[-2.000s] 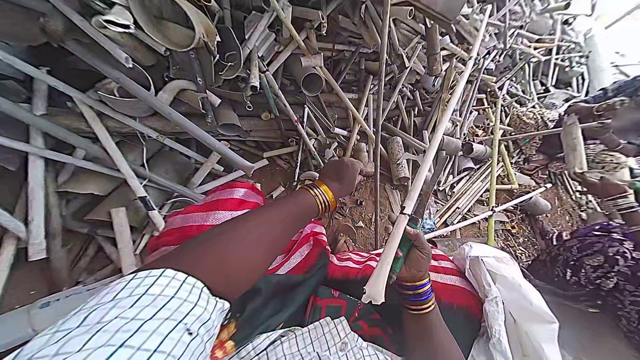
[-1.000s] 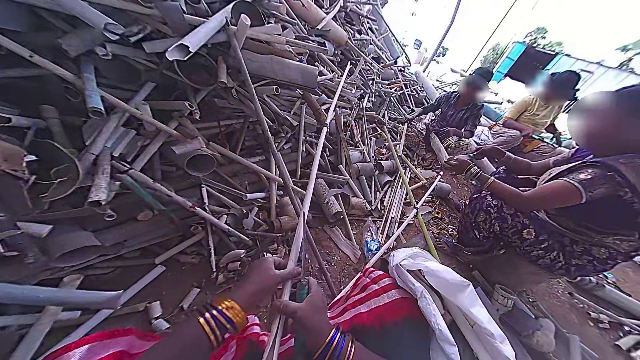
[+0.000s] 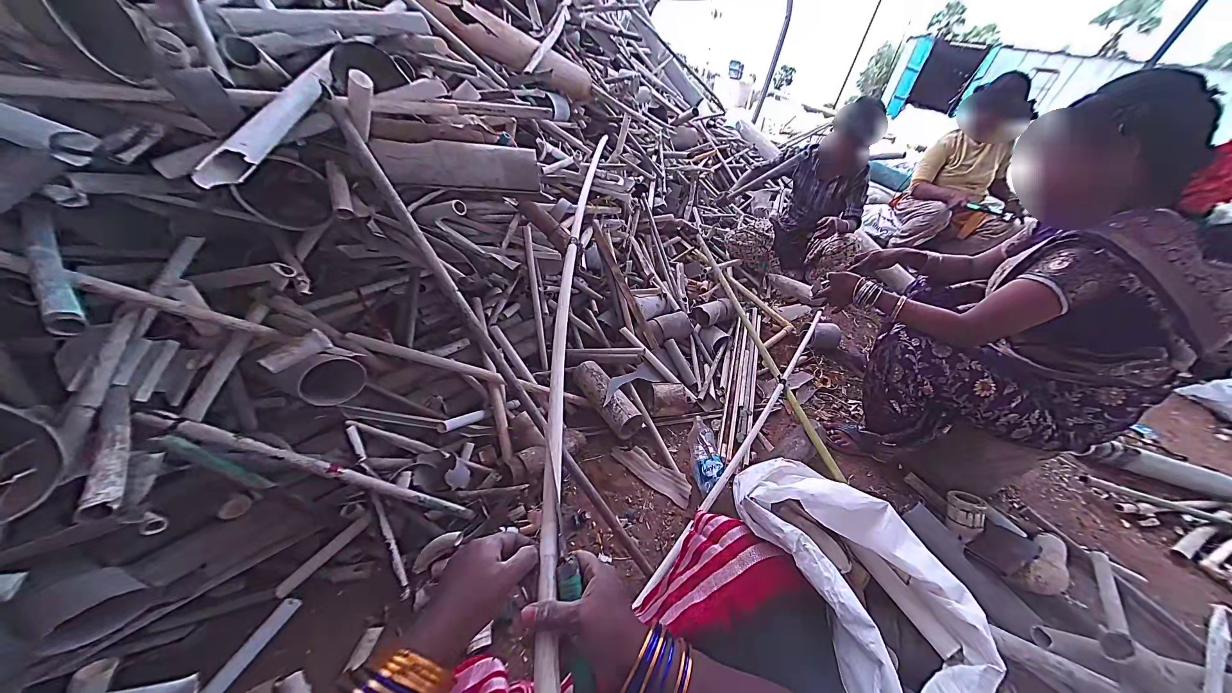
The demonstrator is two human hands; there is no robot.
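A long, thin pale pipe [image 3: 558,385] stands out in front of me, slightly bent, with a dark band near its upper part. My right hand [image 3: 587,611] is closed around its lower end and also holds a green-handled tool [image 3: 570,577] against the palm; the tool's working end cannot be made out. Just left of the pipe is my left hand [image 3: 486,587], fingers curled close to it; whether they touch it is unclear. Another thin pipe [image 3: 736,462] lies slanted across the red-and-white striped cloth on my lap [image 3: 707,568].
A large heap of scrap pipes [image 3: 327,380] rises ahead and to the left. A white sack [image 3: 828,491] with pipe pieces is at my right knee, near a plastic bottle [image 3: 707,462]. One person [image 3: 1020,337] sits close on the right, with two others behind.
The view has swung up and to the right. My left hand, earlier out over the scrap, is now beside my right hand. The long pipe, formerly slanting across my lap, now points forward.
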